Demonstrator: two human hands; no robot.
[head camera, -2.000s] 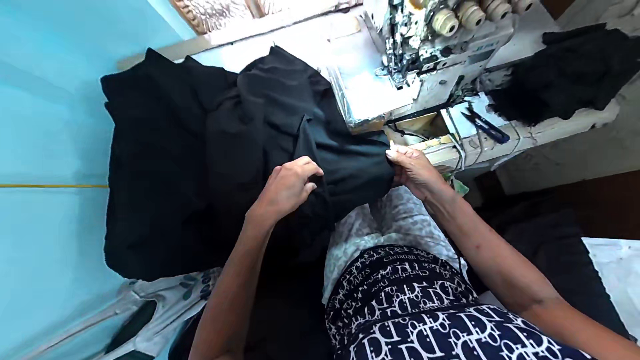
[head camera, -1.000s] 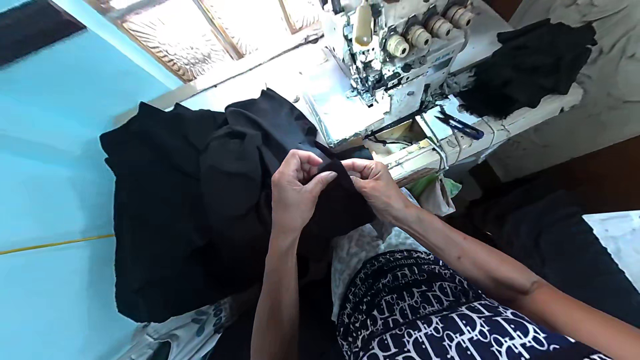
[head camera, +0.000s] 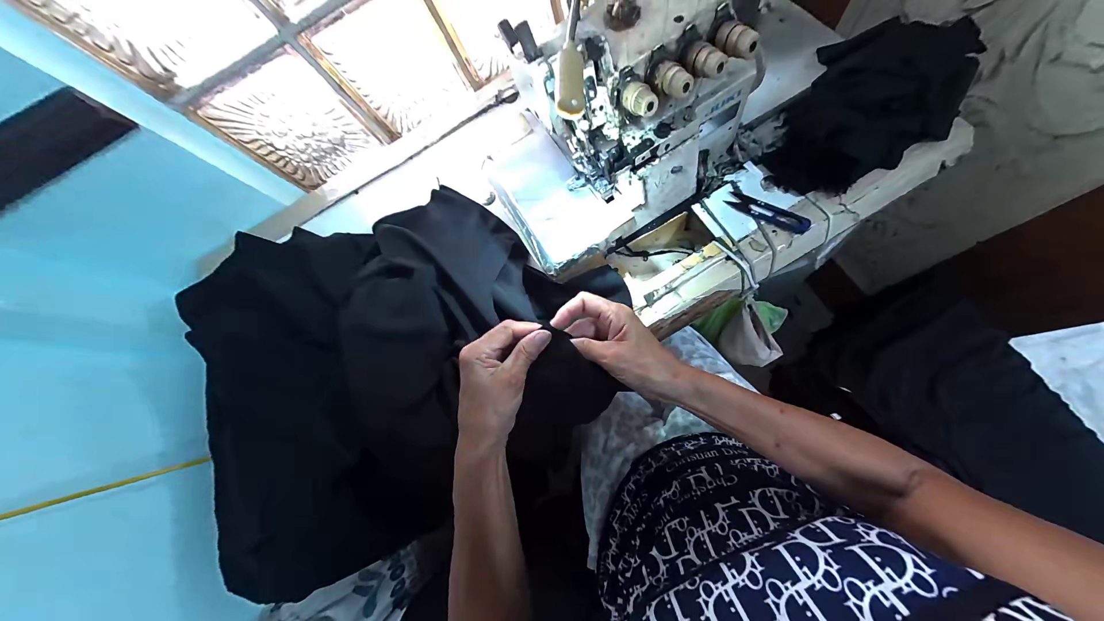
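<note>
Black fabric (head camera: 388, 345) is heaped across the left of the sewing table and hangs down over my lap. My left hand (head camera: 496, 375) pinches an edge of it between thumb and index finger. Right beside it, my right hand (head camera: 617, 341) pinches the same cloth, the fingertips of both hands almost touching. Beyond the hands stands an industrial overlock sewing machine (head camera: 638, 103), its light work plate (head camera: 561, 198) next to the cloth. How the cloth is folded under my fingertips cannot be made out.
Blue-handled thread snips (head camera: 772, 213) lie on the table edge, right of an open compartment (head camera: 668, 246). A second black fabric pile (head camera: 880, 103) sits behind them. A plastic bag (head camera: 749, 332) hangs below the edge. A window (head camera: 293, 112) is at the back, with a blue wall (head camera: 95, 345) at left.
Two seconds ago my hands were apart, the right one gripping the cloth's far edge and the left resting on it. They have come together at one edge. The view has shifted.
</note>
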